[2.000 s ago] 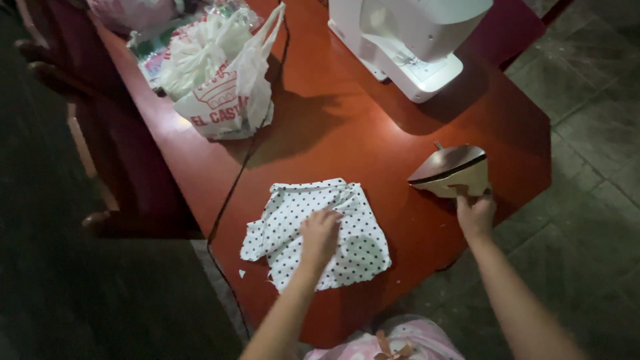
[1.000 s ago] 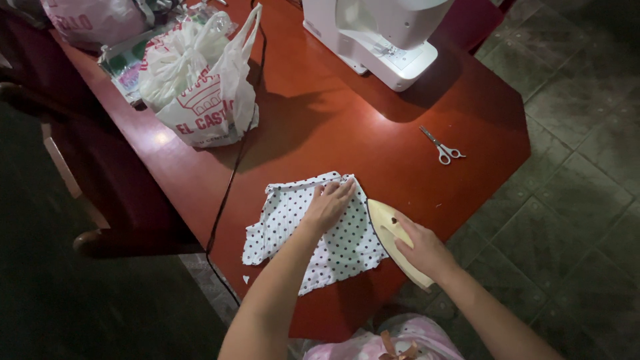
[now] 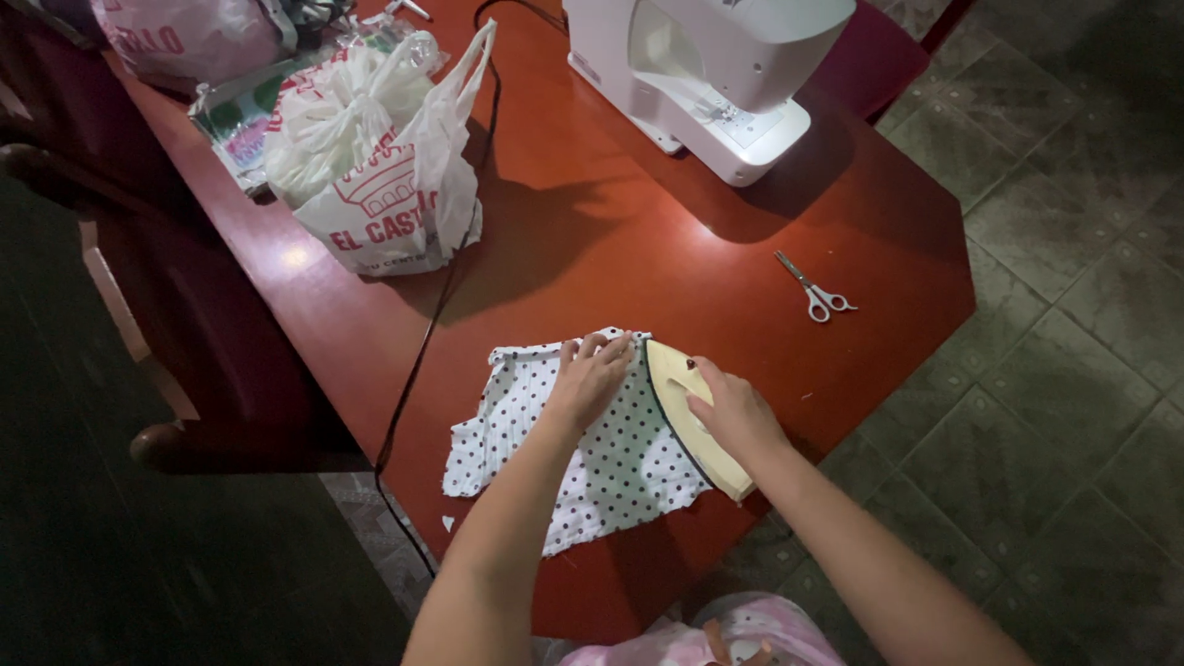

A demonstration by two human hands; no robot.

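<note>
A white cloth with dark polka dots [image 3: 620, 472] lies on the red tabletop, its top edge folded over. My left hand [image 3: 592, 375] rests on that folded edge near the upper right corner, with the fingertips pressing the fabric. My right hand [image 3: 740, 416] grips a pale yellow clothes iron [image 3: 689, 407], which lies along the cloth's right edge with its tip at the upper corner. The iron's soleplate is turned down and hidden. Whether my left fingers pinch the cloth or only press it is hard to tell.
Small scissors with white handles [image 3: 819, 296] lie right of the iron. A white sewing machine [image 3: 703, 83] stands at the back. A printed plastic bag [image 3: 388, 185] sits at the back left, and a dark cord [image 3: 416, 370] crosses the table. A wooden chair [image 3: 231, 407] stands left.
The iron, tilted up at the right two seconds ago, has come left onto the cloth's right edge. The scissors now show. My left hand has moved up to the folded edge.
</note>
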